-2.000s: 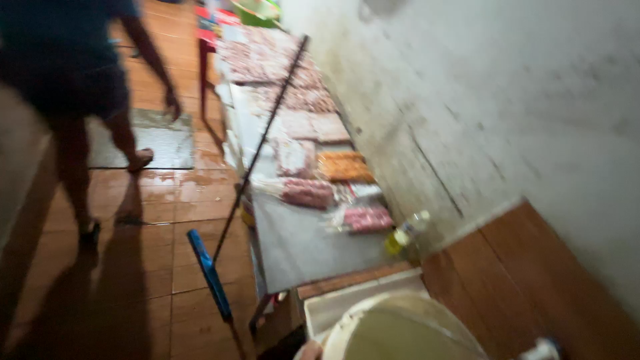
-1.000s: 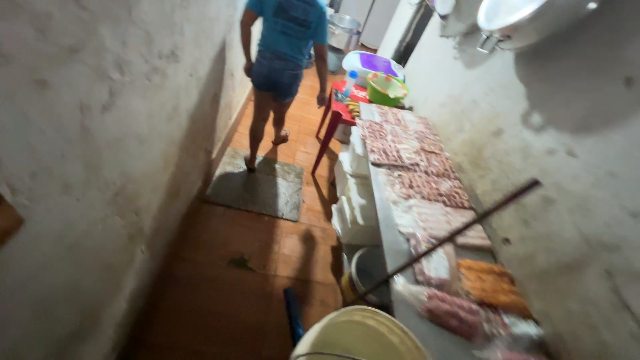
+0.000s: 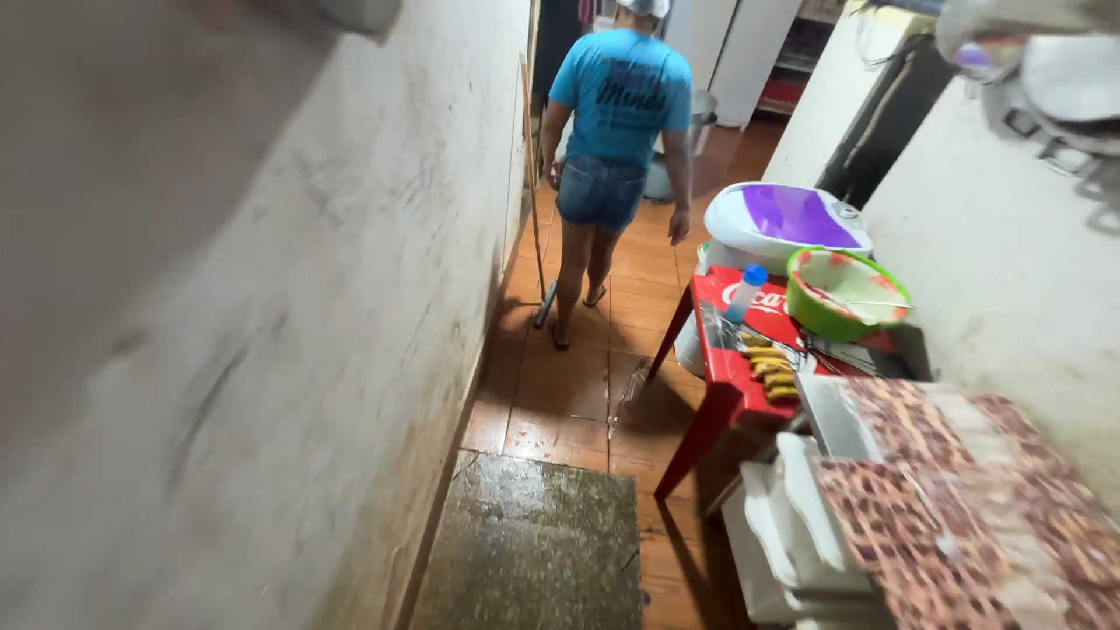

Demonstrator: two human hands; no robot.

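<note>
Neither of my hands shows in the head view. At the lower right, rows of reddish meat pieces lie on a grey table. Beyond it stands a red plastic table with a green bowl, light inside with red smears, and a thin utensil across it. A bottle with a blue cap and several yellow-handled utensils are beside the bowl. Behind them is a white tub-shaped appliance with a purple lid. White plastic containers are stacked under the grey table's edge.
A person in a blue shirt stands in the passage, facing away. A squeegee leans on the left wall. A grey mat lies on the wet tiled floor. Metal pots hang on the right wall.
The view has moved forward along the passage. The pale bucket and the squeegee seen near me earlier are out of view. The person has walked farther along the passage, past the mat.
</note>
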